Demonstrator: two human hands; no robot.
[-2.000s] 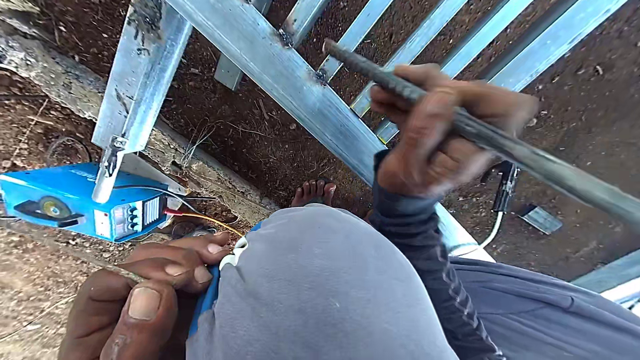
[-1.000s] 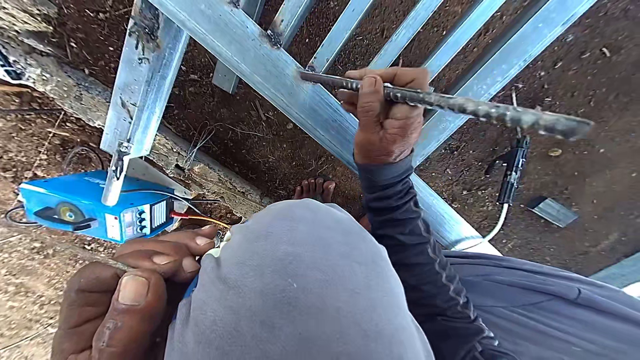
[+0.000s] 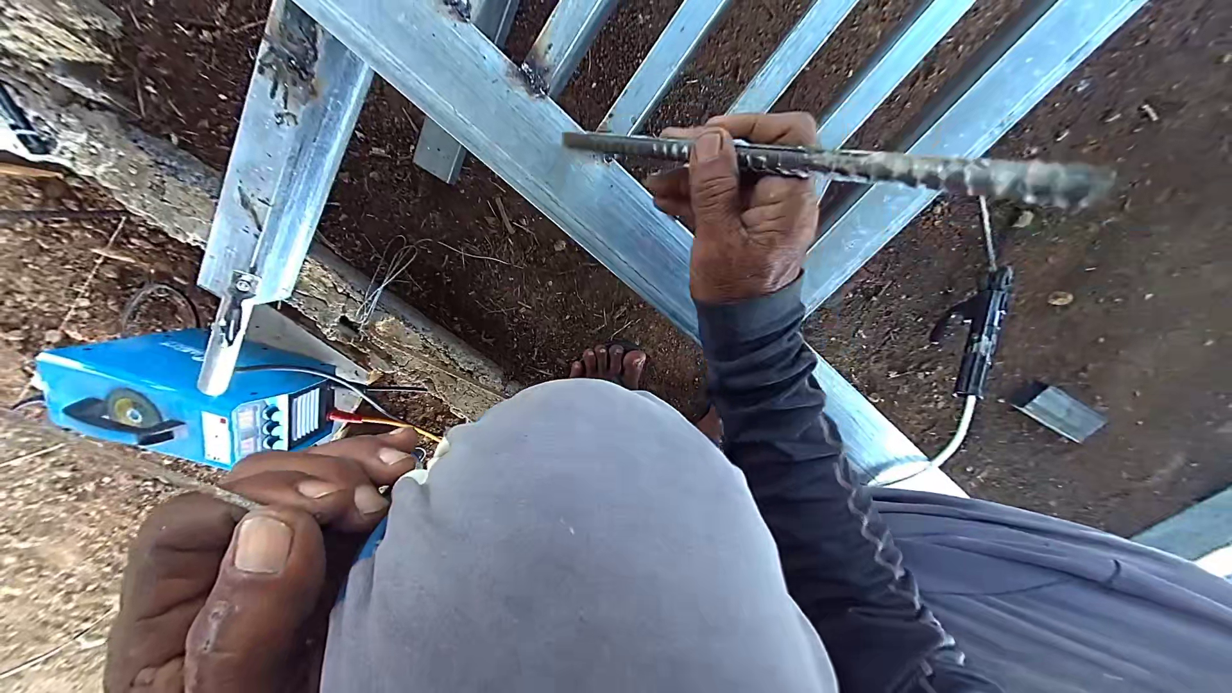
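Observation:
My right hand (image 3: 746, 202) grips a ribbed steel rod (image 3: 866, 166), held across the galvanized steel frame (image 3: 577, 183). The rod's narrower left tip lies over the long diagonal rail; its thicker right end looks blurred. Dark weld marks show where the slats (image 3: 669, 63) join that rail. At the lower left my left hand (image 3: 269, 539) is closed on a thin rod (image 3: 115, 452) between thumb and fingers, close to my raised knee in grey cloth (image 3: 587, 539).
A blue welding machine (image 3: 183, 395) stands on the ground at left, cables running from it. An electrode holder (image 3: 984, 332) with a pale cable lies at right, near a metal offcut (image 3: 1059, 412). A steel post (image 3: 289, 154) and weathered timber (image 3: 404, 327) are at upper left.
The ribbed rod has swung from a steep slant to nearly level, its left tip coming down onto or over the rail. My right hand has turned and shifted left. My left hand keeps its grip.

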